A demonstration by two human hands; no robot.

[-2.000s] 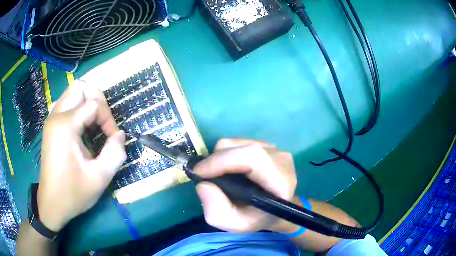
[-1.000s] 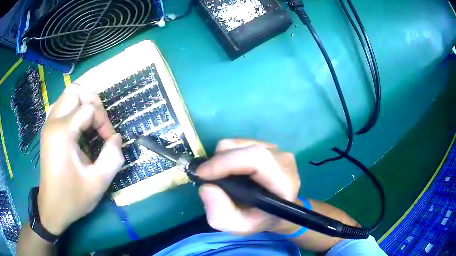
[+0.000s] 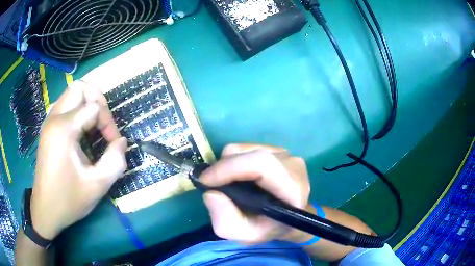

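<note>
My right hand holds the black soldering iron. The iron's dark tip lies over the circuit board panel, close to my left fingertips. The panel has dark rows of small boards with shiny pads and sits in a cream board holder. My left hand is over the panel's left part, with thumb and forefinger close together beside the tip. A thin dark piece seems to show at these fingertips, too small to tell clearly. My left hand hides part of the panel and holder.
A fume extractor fan stands behind the holder. A black tray with silvery bits is at the back. A dark component pile lies at the left. The black iron cord loops at the right. Blue bubble-like material is at the lower right.
My left hand and wrist have shifted slightly left. The iron's tip has moved slightly left across the panel, staying close to my left fingertips.
</note>
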